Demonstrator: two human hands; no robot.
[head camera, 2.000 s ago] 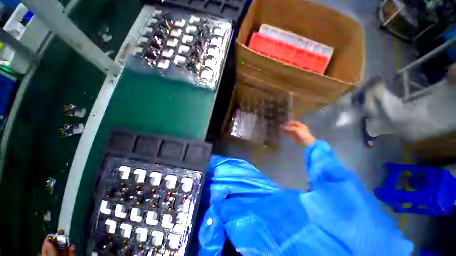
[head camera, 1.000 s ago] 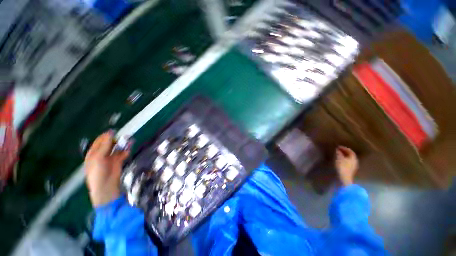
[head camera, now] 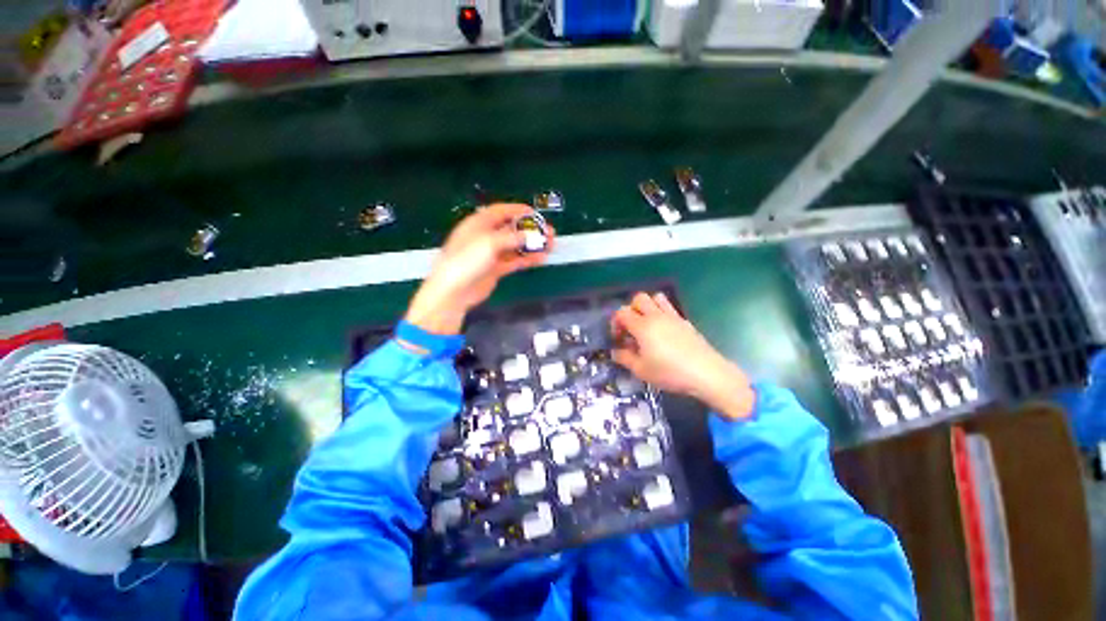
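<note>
My left hand (head camera: 475,261) holds a small electronic unit (head camera: 531,233), shiny with a pale part, between thumb and fingers above the pale metal rail. My right hand (head camera: 661,346) is over the top right corner of the clear blister tray (head camera: 543,419), fingers bent down; whether it grips a part cannot be told. The blister tray holds rows of pale square parts and lies on a black tray (head camera: 570,301) in front of me.
The conveyor belt (head camera: 279,158) beyond the rail carries several spaced units (head camera: 377,216). A white fan (head camera: 91,425) stands at left. A second filled tray (head camera: 891,328), black trays (head camera: 1013,291) and a cardboard carton (head camera: 1037,510) are at right. A red tray (head camera: 146,73) and control box (head camera: 406,27) lie beyond.
The view has swung left, back to the bench. My right hand has moved from beside the carton to the tray. My left hand is still at the rail with a unit.
</note>
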